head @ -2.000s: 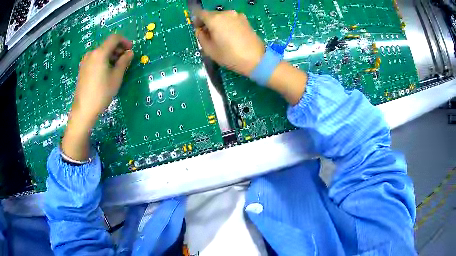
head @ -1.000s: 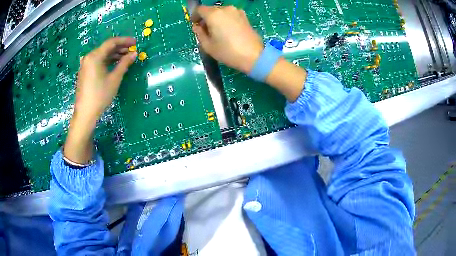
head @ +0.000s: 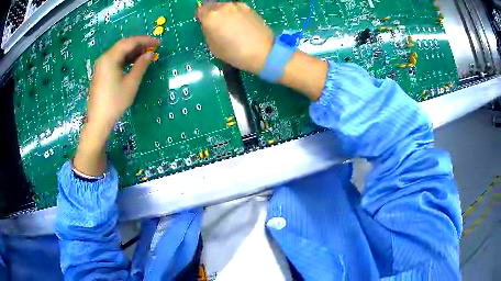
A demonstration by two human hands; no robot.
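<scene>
A large green printed circuit board (head: 145, 110) lies in front of me, with a second green board (head: 351, 71) to its right. My left hand (head: 115, 77) is over the left board, thumb and fingertips pinched on a small yellow-orange capacitor (head: 150, 50). Another capacitor (head: 155, 57) stands right beside the fingertips. Two more yellow capacitors (head: 160, 25) stand just beyond. My right hand (head: 239, 38) is above the gap between the boards, palm down, fingers bent together near the top edge; what its fingertips hold is hidden. A light blue strap (head: 278, 58) is on this wrist.
A silver rail (head: 230, 178) runs along the near edge of the boards. A dark gap with a metal strip (head: 237, 101) lies between them. More metal rails (head: 467, 41) are at the far right. A thin blue cord (head: 311, 13) rises from the wrist strap.
My left hand has moved slightly right, its held capacitor now close to the standing one; no held capacitor was clear two seconds ago. My right hand has shifted left and slightly up.
</scene>
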